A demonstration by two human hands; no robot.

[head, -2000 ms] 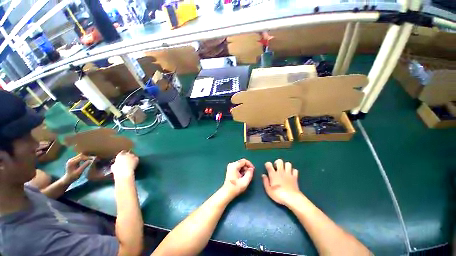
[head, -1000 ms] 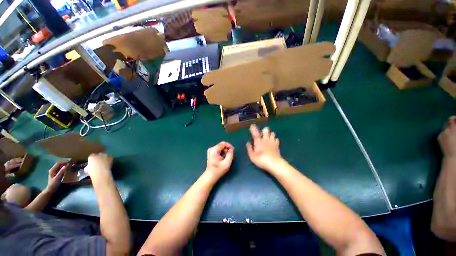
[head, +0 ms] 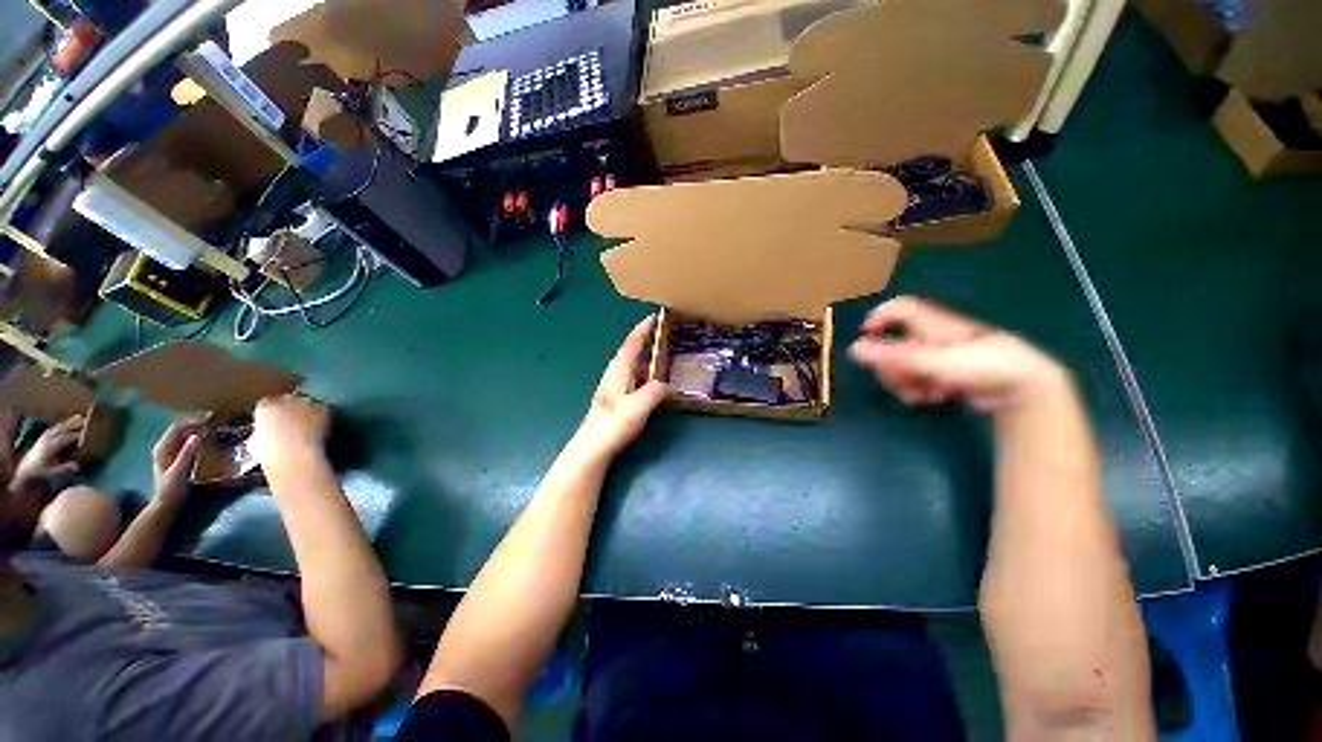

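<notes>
An open brown mailer box [head: 747, 407] lies on the green bench in front of me, its lid [head: 747, 244] standing up behind the tray. In the tray are black coiled cables [head: 790, 344], a small black power adapter [head: 748, 383] and a pale bagged patch [head: 693, 374] at the left. My left hand [head: 629, 389] is on the tray's left end, thumb at the front corner and fingers along the side. My right hand [head: 928, 354] is off the box to its right, blurred, fingers curled, with no object visible in it.
A second filled open box [head: 957, 221] stands behind at the right, lid up. At the back are a black unit [head: 558, 123] with red and white plugs, a larger carton [head: 721, 123] and a black upright case [head: 389, 213]. A person in grey [head: 160, 638] works at left.
One filled box has come from the back row towards me. My left hand has moved onto its left end. My right hand has moved to the right of it. The view has shifted.
</notes>
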